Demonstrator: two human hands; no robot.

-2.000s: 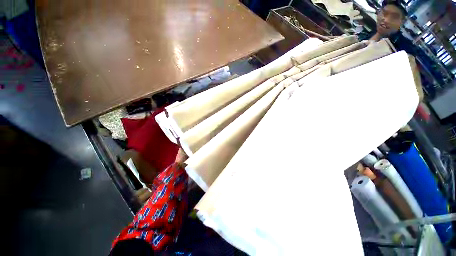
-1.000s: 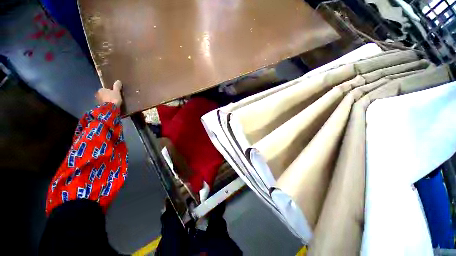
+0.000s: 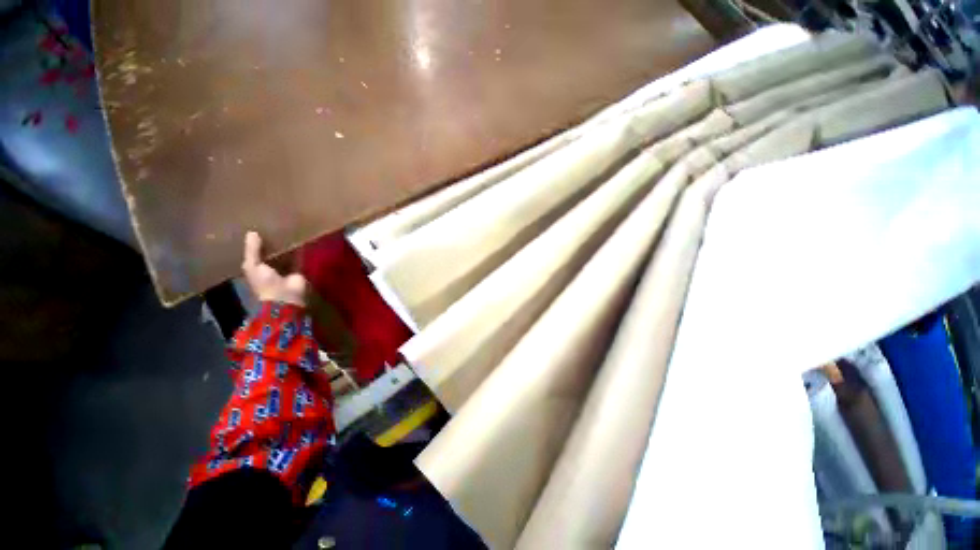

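Observation:
A large brown board (image 3: 322, 129) lies at the upper left, its near corner low on the left. My left hand (image 3: 271, 277) is at its near edge, with the thumb on top and the other fingers hidden at or under the edge. A wide folded lay of tan sheets (image 3: 537, 312) and bright white sheet (image 3: 741, 355) spreads from the middle to the right. Its tan folds fan out, and its upper left end meets the board's edge. My right hand is not in view.
Red cloth (image 3: 371, 312) shows below the board. A pale metal bar (image 3: 376, 403) and a yellow floor line (image 3: 406, 423) are near my left sleeve. White and brown rolls (image 3: 873, 419) and a blue roll (image 3: 933, 397) stand at the lower right.
My left hand was out of sight behind the folds, then held the board's left edge, and is now at its near edge. The folds now meet the board's edge. The other person is out of view.

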